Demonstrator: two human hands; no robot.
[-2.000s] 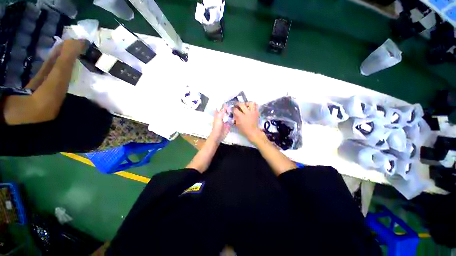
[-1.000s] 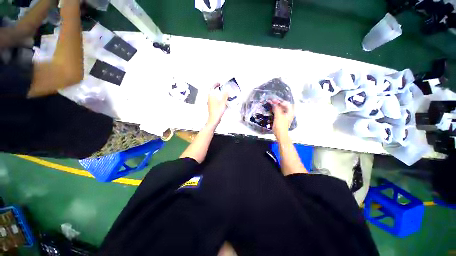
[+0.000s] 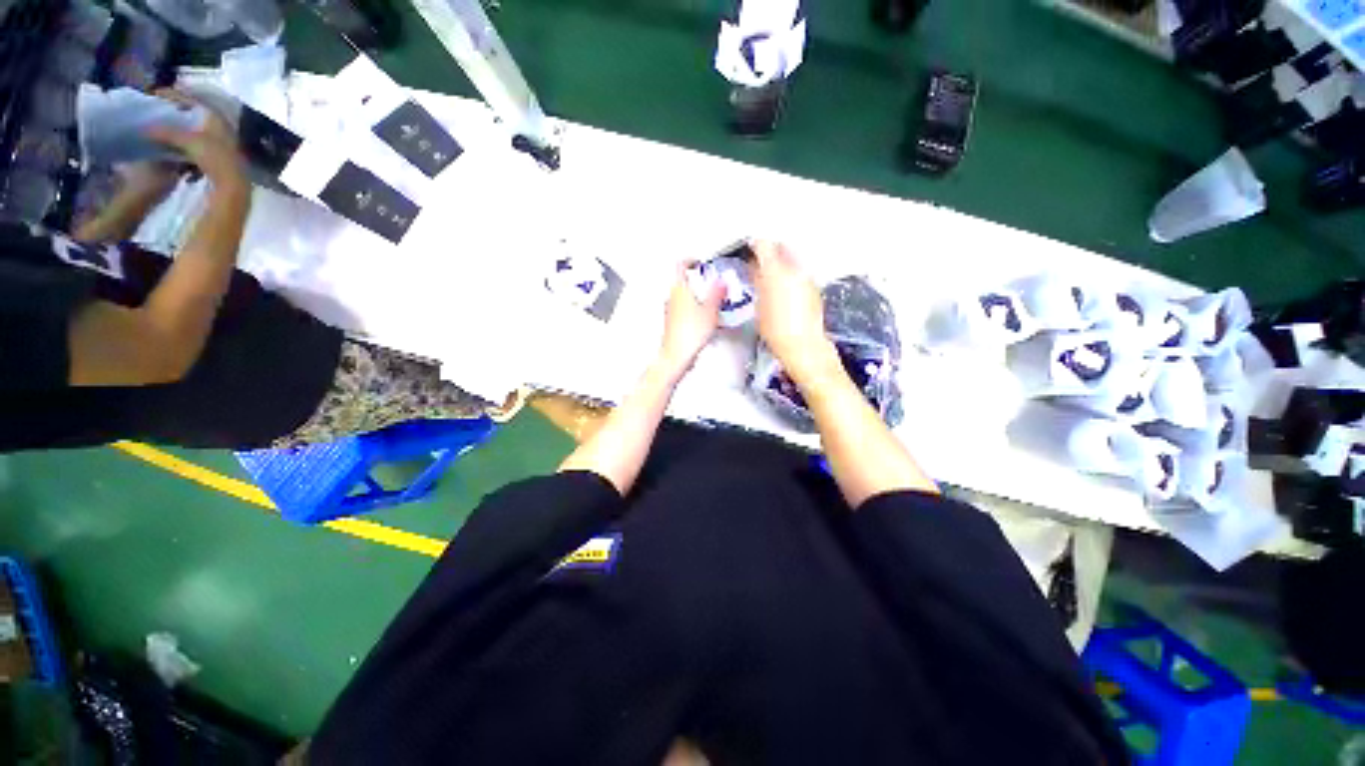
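Observation:
A small accessory box (image 3: 734,285), black outside and white inside, is held between my two hands above the white bench. My left hand (image 3: 692,317) grips its left side. My right hand (image 3: 786,307) is at its right side, fingers on the upper edge. Whether my right fingers also hold a black accessory cannot be told. The clear poly bag (image 3: 861,322) with dark contents lies just right of my hands, partly behind my right forearm. A small white piece with black pattern (image 3: 575,279) lies left of my hands beside a small dark square.
White foam sleeves (image 3: 1145,389) lie in rows at right. Flat black cards (image 3: 370,202) lie at left. A co-worker's arms (image 3: 187,285) are at far left. On the green belt beyond stand an open gift box (image 3: 759,60), a closed black box (image 3: 946,120) and a sleeve (image 3: 1207,198).
My right hand has left the poly bag and come to the small box beside my left hand. The view has shifted, and the boxes on the belt appear farther right.

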